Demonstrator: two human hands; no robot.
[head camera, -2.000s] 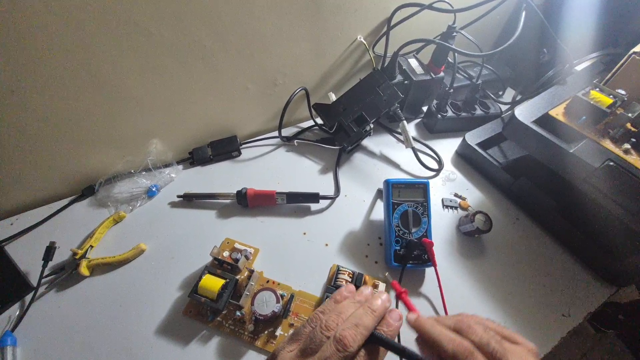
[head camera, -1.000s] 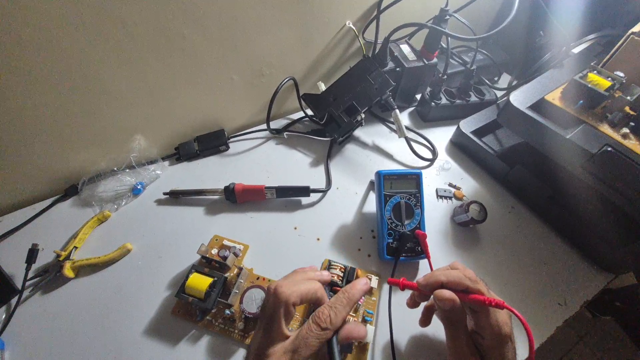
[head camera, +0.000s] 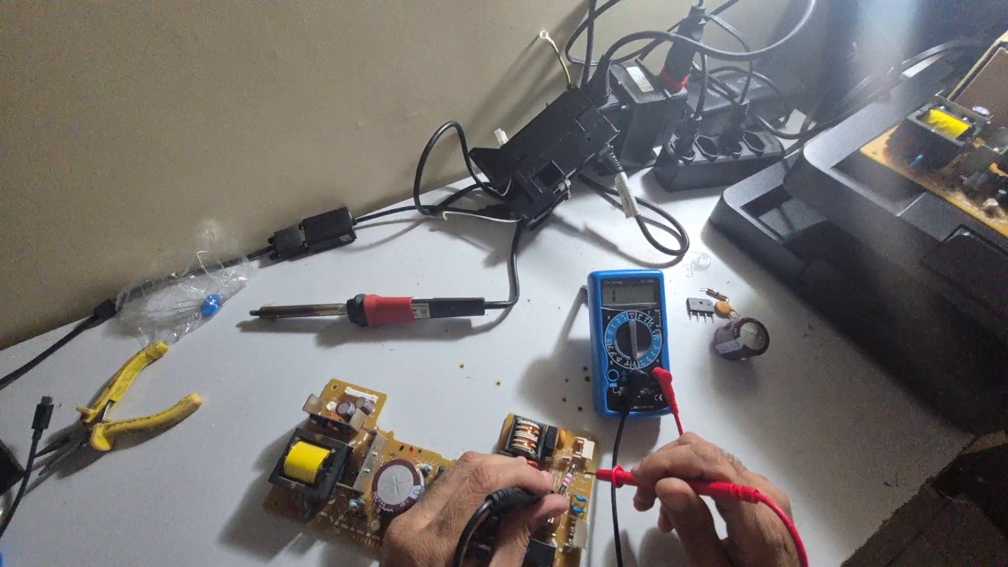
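A circuit board (head camera: 441, 457) with a yellow-wrapped transformer (head camera: 307, 463) and a large round capacitor (head camera: 398, 485) lies at the bottom centre. Over its right half, my left hand (head camera: 472, 512) grips a black test probe (head camera: 512, 498); its tip is hard to make out among the parts. My right hand (head camera: 709, 500) holds a red test probe (head camera: 677, 482) level, its tip at the board's right edge; whether it touches cannot be told. Behind my hands lies a blue digital multimeter (head camera: 629, 342) with both leads plugged in.
A soldering iron (head camera: 386, 309) lies behind the board, yellow-handled pliers (head camera: 118, 402) at the left, near a plastic bag (head camera: 177, 299). A loose capacitor (head camera: 741, 339) and a bridge rectifier (head camera: 700, 308) sit right of the meter. Beyond are a power strip (head camera: 717, 157) and a black printer casing (head camera: 866, 228).
My right hand has turned the red probe from a steep slant to nearly level, its tip now at the board's right edge. My left hand still holds the black probe over the board.
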